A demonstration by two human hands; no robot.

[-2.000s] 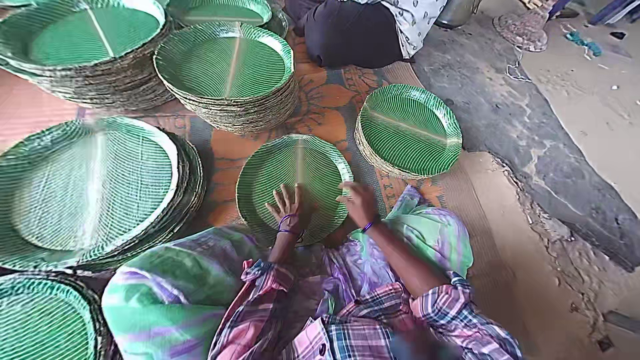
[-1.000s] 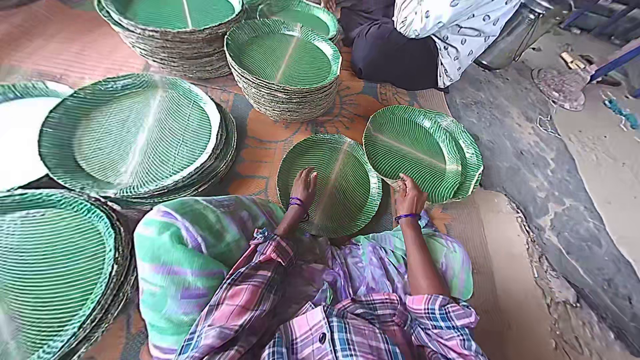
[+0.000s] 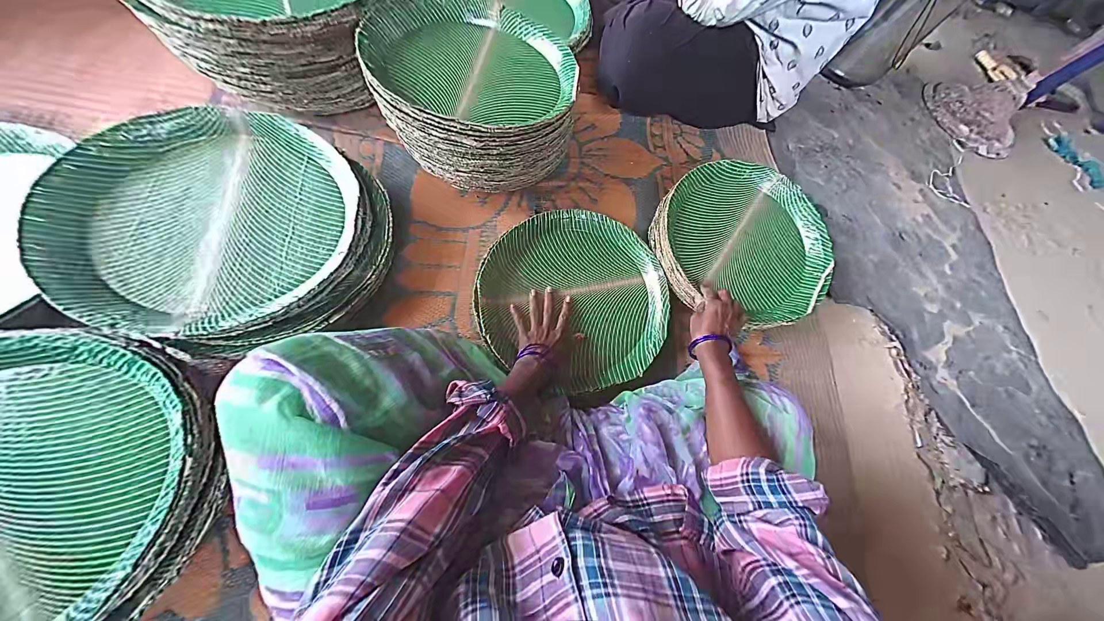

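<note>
My left hand [image 3: 542, 332] lies with fingers spread on a green leaf-patterned disposable plate [image 3: 595, 259] in front of my lap. My right hand [image 3: 718, 315] is at the near left rim of a stack of similar plates [image 3: 750, 246] just to the right; its fingers are curled at the edge, and whether they pinch a plate cannot be told. The plate under my left hand stands close beside that stack, its pale midrib stripe running roughly left to right.
Taller plate stacks stand ahead [image 3: 483, 78] and at the upper left [image 3: 259, 52]. Wider stacks lie at left [image 3: 207, 224] and lower left [image 3: 86, 466]. A person in dark clothing [image 3: 677, 65] sits ahead. Right of the patterned mat [image 3: 604, 164] is a grey floor slab [image 3: 914, 233].
One second ago a plate was partly lifted off the right stack by my right hand; now the stack's top lies level with it. The stripe on the plate under my left hand has turned.
</note>
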